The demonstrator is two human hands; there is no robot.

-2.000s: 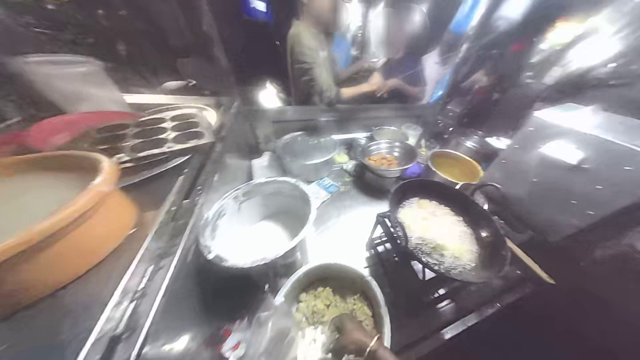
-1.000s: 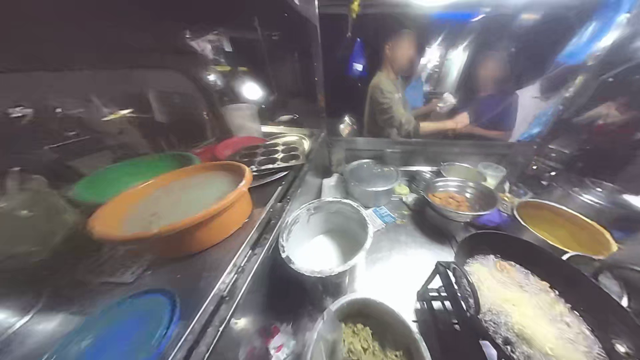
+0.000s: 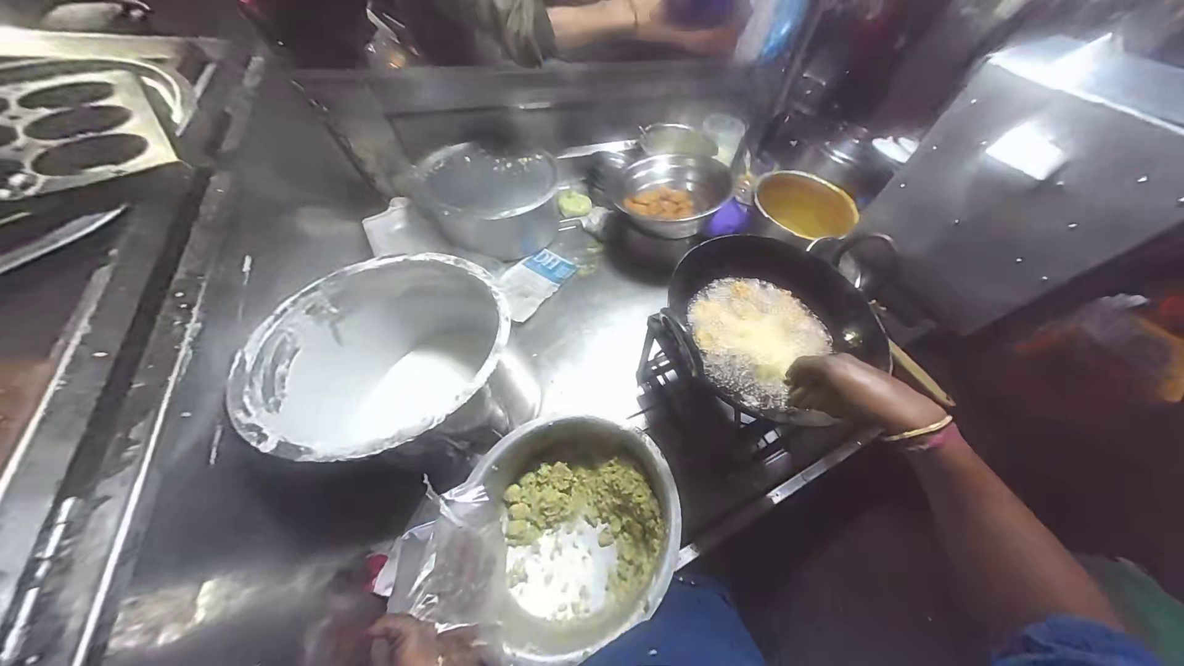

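Observation:
My right hand [image 3: 837,388], with a bangle at the wrist, is over the near edge of a black wok [image 3: 856,324] where pieces fry in foaming oil [image 3: 754,333]. Its fingers are bunched downward; whether they hold anything cannot be told. At the bottom, my left hand [image 3: 412,643] is beside the steel bowl [image 3: 668,518] of green crumbly mixture [image 3: 587,490], near a clear plastic bag [image 3: 453,555]; its grip is blurred and partly cut off. A large pot [image 3: 242,407] with white batter on its rim stands to the left of the bowl.
Behind the wok are a steel bowl of orange-brown pieces [image 3: 661,202], a pot of yellow-brown liquid [image 3: 807,205] and a purple thing [image 3: 729,218]. A lidded pot [image 3: 490,199] and a printed packet [image 3: 539,277] sit mid-counter. A mould pan [image 3: 88,125] lies far left. Another person's arm [image 3: 601,23] is across the counter.
My right hand, seen in the bowl of green mixture two seconds ago, is now over the wok. The view has swung left and back right.

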